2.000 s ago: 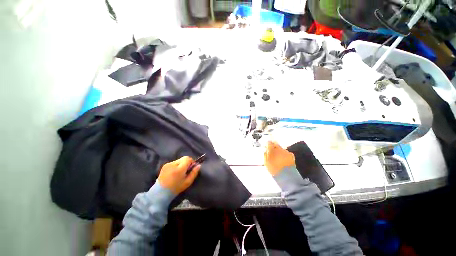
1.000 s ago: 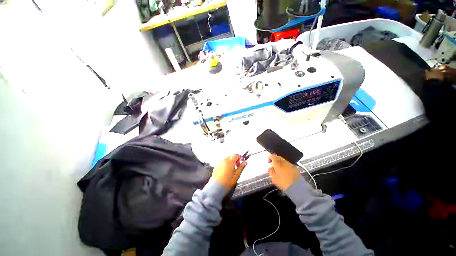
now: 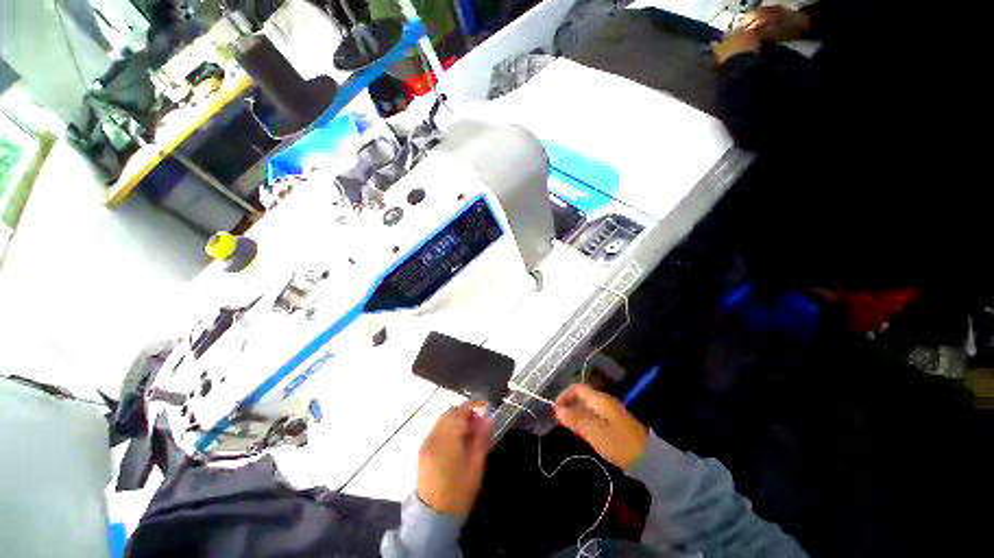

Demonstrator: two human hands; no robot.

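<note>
A black smartphone lies on the white table near its front edge. My left hand is just below the phone, fingers curled together; whether it holds something small I cannot tell. My right hand is right of the phone, over the table's front edge. Its fingertips pinch a white cable that runs to the phone's right end. A thin looped part of the cable hangs over the lap.
The white JACK machine stands behind the phone. Dark cloth lies at lower left. An accessory tray is set into the table's right end. A yellow cone stands behind. Another person's hands are at upper right.
The view has swung right. My left hand has moved from beside the cloth to the phone, and the dark tool in it no longer shows. My right hand has taken hold of the cable.
</note>
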